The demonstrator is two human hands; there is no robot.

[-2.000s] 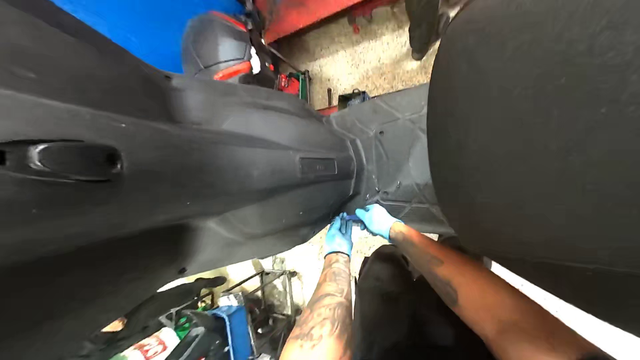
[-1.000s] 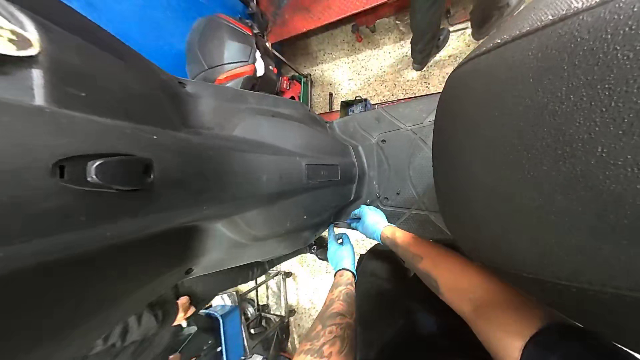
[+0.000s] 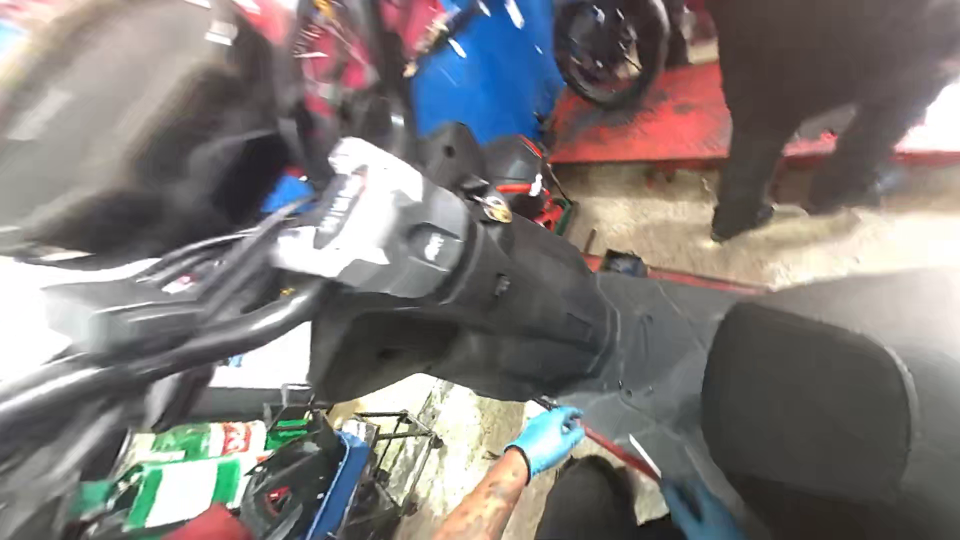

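Note:
A scooter's dark plastic leg shield point(image 3: 517, 330) and footboard point(image 3: 637, 360) fill the middle of the head view, with the seat point(image 3: 810, 397) at the right. My left hand point(image 3: 549, 439), in a blue glove, is at the footboard's near edge, fingers curled; whether it grips anything is unclear. My right hand point(image 3: 697, 510), also blue-gloved and blurred, is low at the right below the seat. A thin light-coloured tool point(image 3: 645, 456) lies or points just beside its fingers; I cannot tell whether it is held. The handlebar point(image 3: 255, 326) crosses the left side.
A person's dark-clad legs point(image 3: 757, 150) stand beside a red platform point(image 3: 637, 124) at the upper right. A wheel point(image 3: 611, 45) rests on the platform. At the lower left are a blue tray-like item point(image 3: 341, 487), a black metal frame point(image 3: 401, 442) and a green-and-white package point(image 3: 187, 480).
My hands, together at the footboard's edge earlier, are now apart, the right one farther toward the seat. The view has swung widely, bringing in the handlebar.

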